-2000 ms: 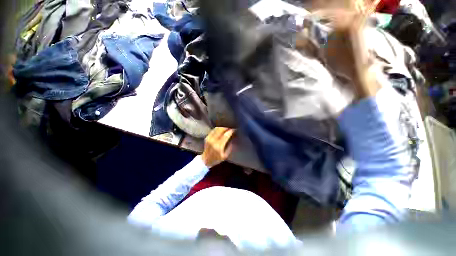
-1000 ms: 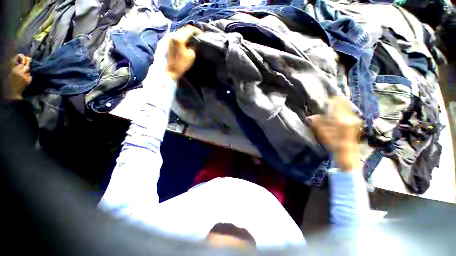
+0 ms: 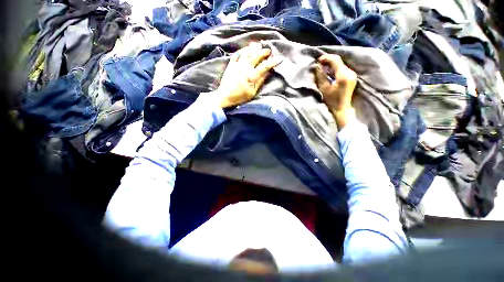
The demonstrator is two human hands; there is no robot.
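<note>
A denim jacket [image 3: 359, 93] lies spread in front of me with its grey reverse side up. Its dark blue edge strip [image 3: 284, 129] carries small shiny buttons and hangs towards the table's front edge. My left hand [image 3: 246, 75] lies on the grey cloth at left, its fingers spread a little. My right hand [image 3: 337, 83] has its fingers bent on the grey cloth at right, pinching a fold. A small dark spot shows between the right fingers; I cannot tell if it is a tool.
A jacket pile [image 3: 77, 44] covers the table at the left and back. More garments [image 3: 442, 104] lie at the right, one partly over the front edge. The white worktable [image 3: 442, 201] shows at the right front and below the jacket.
The jacket, blurred in motion earlier, now lies spread and still. My left hand has moved right onto the grey cloth. My right hand has moved up and left from the jacket's right side.
</note>
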